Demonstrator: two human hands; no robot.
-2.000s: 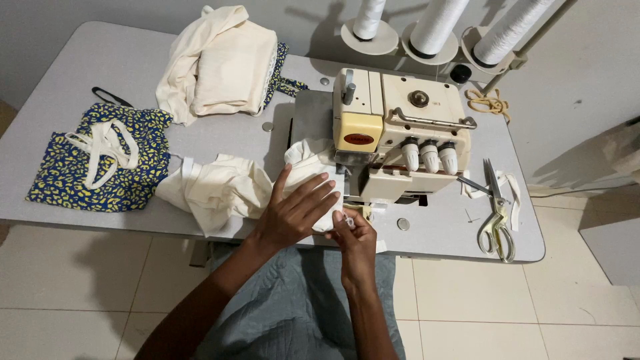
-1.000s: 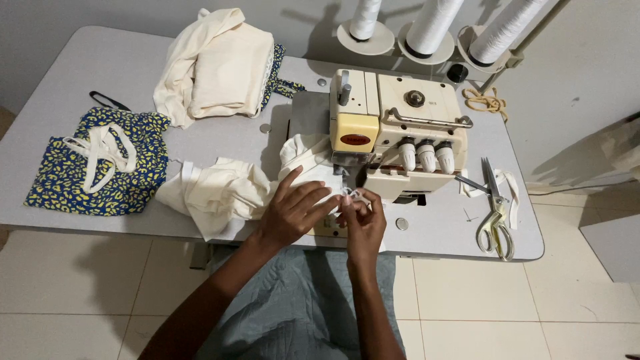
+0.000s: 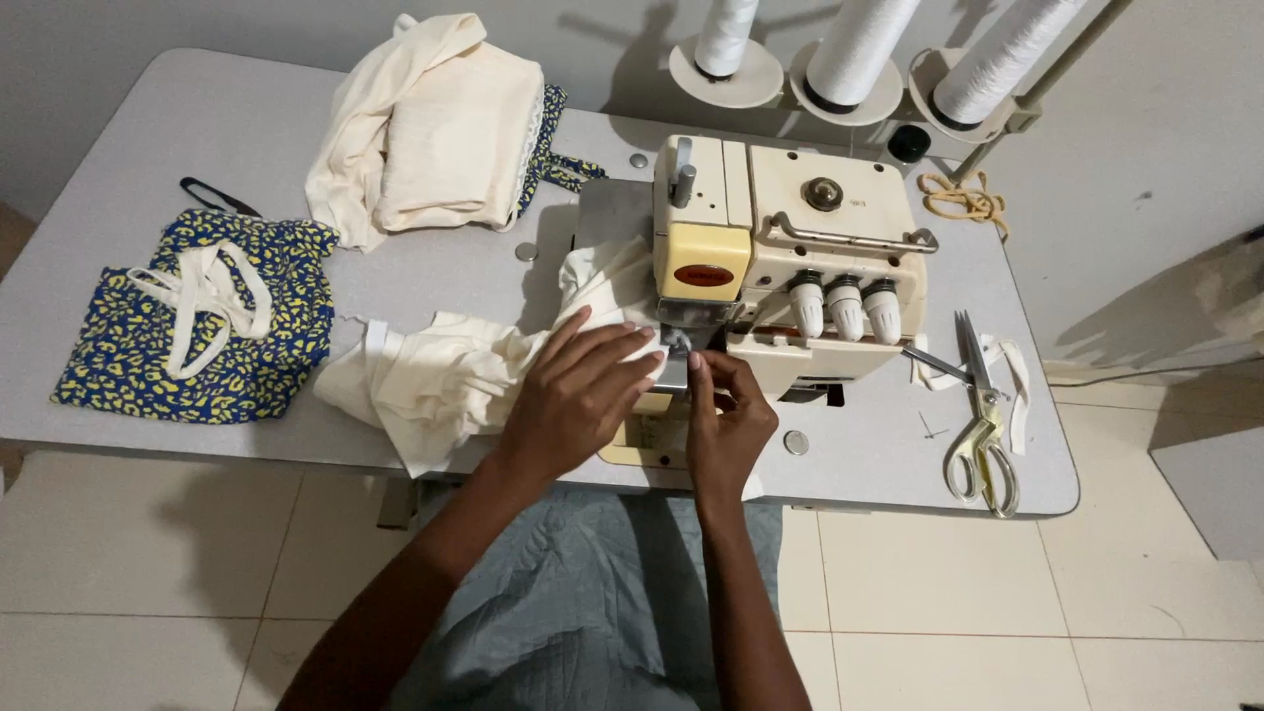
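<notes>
An overlock sewing machine with a cream body stands on the grey table. Cream fabric spreads over the tabletop to its left and runs up to the presser foot area. My left hand lies flat on this fabric, fingers slightly apart, fingertips close to the presser foot. Just right of the foot, my right hand has thumb and index finger together by the fabric's edge; what lies between them is too small to tell. The needle and the stitching point are mostly hidden under the machine head.
Scissors lie at the right beside a white fabric strip. Folded cream cloth is at the back left, blue-and-yellow patterned fabric at the left. White thread cones stand behind the machine, near a yellowish cord.
The cream fabric under my left hand has shifted away from me along the machine. My right hand has moved up from the table's front edge toward the presser foot.
</notes>
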